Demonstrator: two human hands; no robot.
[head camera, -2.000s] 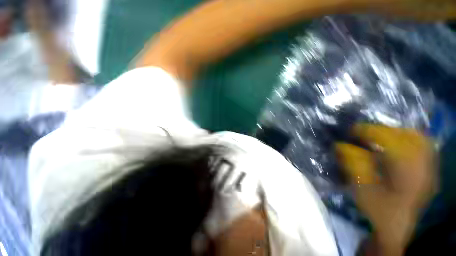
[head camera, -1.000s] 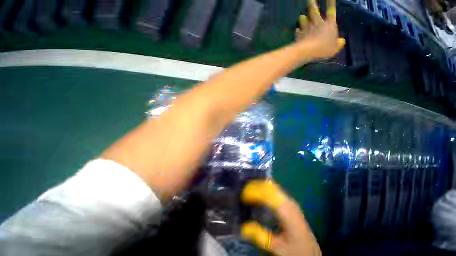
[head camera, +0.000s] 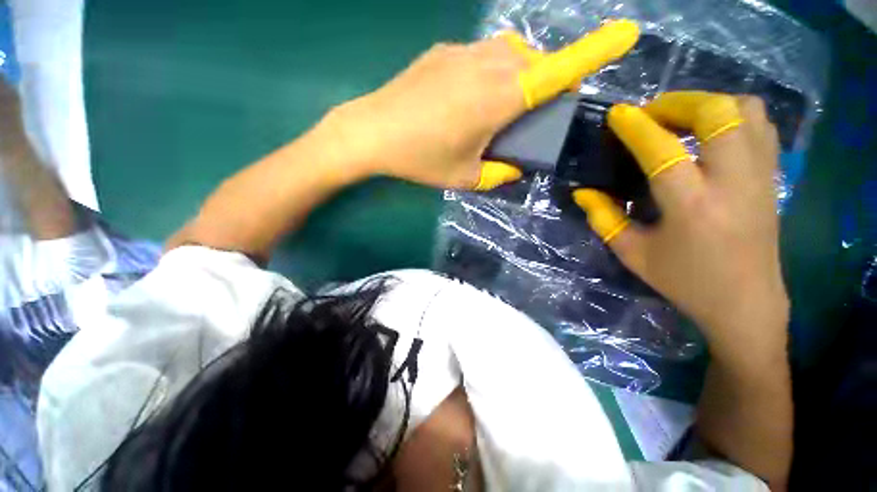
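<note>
My left hand (head camera: 452, 110), with yellow finger cots, holds the grey body of a device housing (head camera: 535, 137) between thumb and fingers. My right hand (head camera: 707, 183), also with yellow cots, has its thumb and fingertips on the black glossy end (head camera: 594, 144) of the housing. Whether that black part is a separate panel cannot be told. Both hands are over a crinkled clear plastic pocket sheet (head camera: 567, 274) with dark panels showing through it.
The green bench top (head camera: 221, 86) lies left of the sheet. A white sheet (head camera: 58, 106) and another person's arm (head camera: 37, 173) are at the far left. Blue film bits (head camera: 790, 173) lie to the right. A pale paper (head camera: 654, 421) is at the lower right.
My left hand was stretched out over the row of housings past the rail; now it is back over the plastic sheet, holding a housing. My right hand has come to that housing's black end.
</note>
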